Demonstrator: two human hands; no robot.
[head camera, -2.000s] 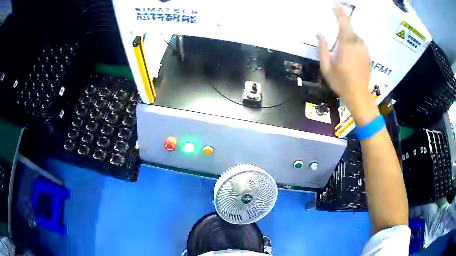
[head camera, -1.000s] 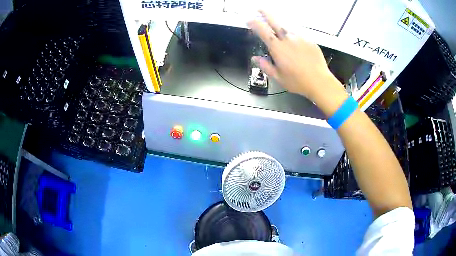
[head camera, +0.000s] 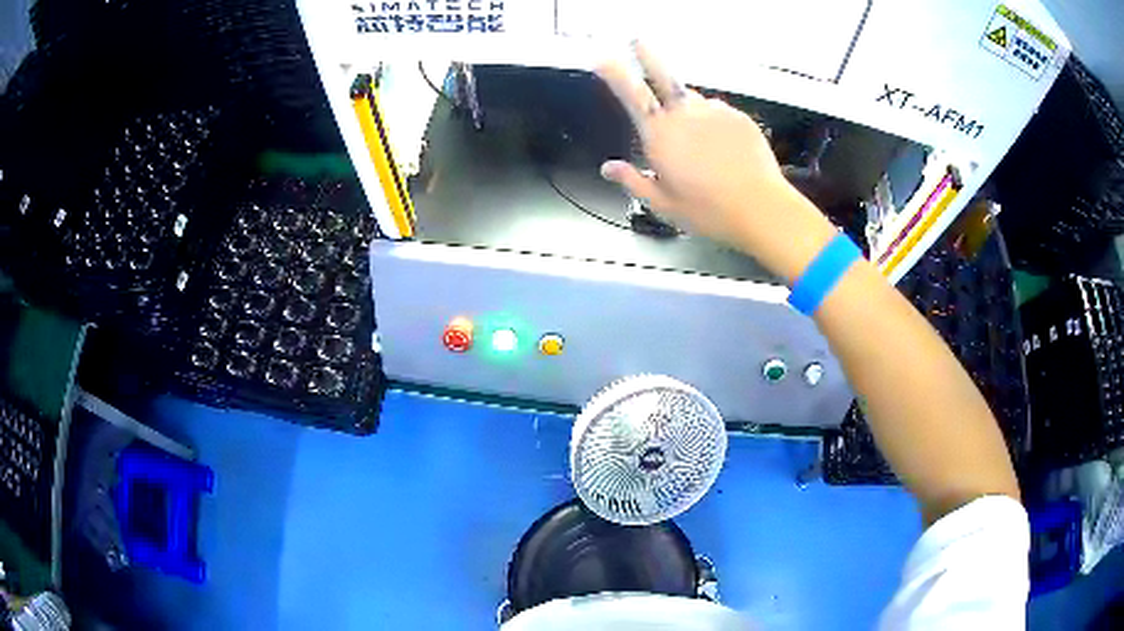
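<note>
My right hand (head camera: 703, 160), bare with a blue wristband, reaches in from the right in front of the machine (head camera: 567, 308) opening. Its fingers are apart and nothing shows in them. The hand covers most of the fixture (head camera: 651, 223) on the deck; only its lower edge shows below the palm. I cannot tell if the hand touches it, or whether a lens module sits in it. A thin black cable (head camera: 570, 197) curves over the deck to the fixture's left. My left hand is out of the picture.
Black parts trays (head camera: 277, 296) with round pockets stand left of the machine, more trays (head camera: 1070, 370) at right. Yellow light curtains (head camera: 385, 166) flank the opening. The front panel has a red button (head camera: 457, 335), a glowing one (head camera: 504, 341) and an orange one (head camera: 551, 346). A white fan (head camera: 648, 450) stands below.
My right hand has moved left from the machine's upper right front to over the fixture, where it has stayed since one second ago. The camera view has shifted slightly.
</note>
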